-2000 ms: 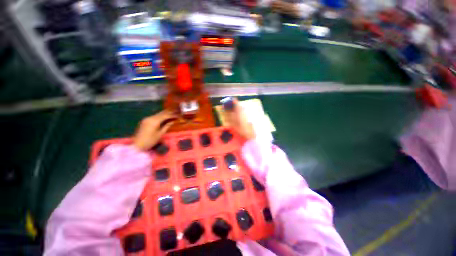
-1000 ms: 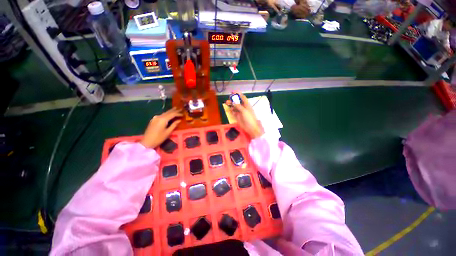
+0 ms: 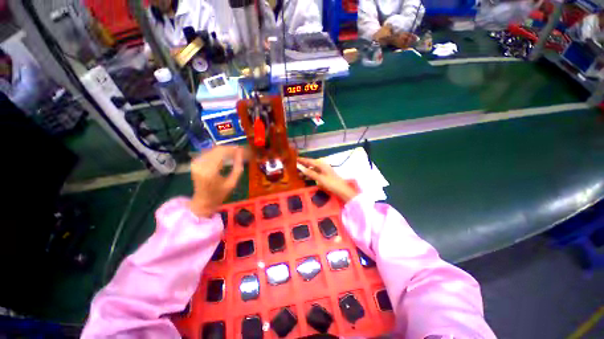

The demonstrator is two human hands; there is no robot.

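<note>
The red foam tray (image 3: 261,257) lies in front of me, its pockets holding several dark square smartwatch units (image 3: 276,242); some screens reflect white light. The orange-brown test fixture (image 3: 281,132) stands behind it, with a red toggle clamp handle (image 3: 259,132) and a small unit with a whitish top in its nest (image 3: 272,168). My left hand (image 3: 217,177) is raised left of the fixture, fingers curled with a gap to the thumb, and nothing visible in it. My right hand (image 3: 326,177) is at the fixture base's right edge, its fingers on a mostly hidden smartwatch unit (image 3: 305,173).
White papers (image 3: 357,169) with a thin black lead lie right of the fixture. Behind stand a power supply (image 3: 304,99) with red digits, a blue-fronted instrument (image 3: 223,127) and a plastic bottle (image 3: 179,99). A power strip (image 3: 126,119) is at left. People in white sit across the bench.
My left hand has lifted off the fixture base beside the nest. My right hand has moved from over the papers to the fixture's right edge. The view has tilted up, showing people behind.
</note>
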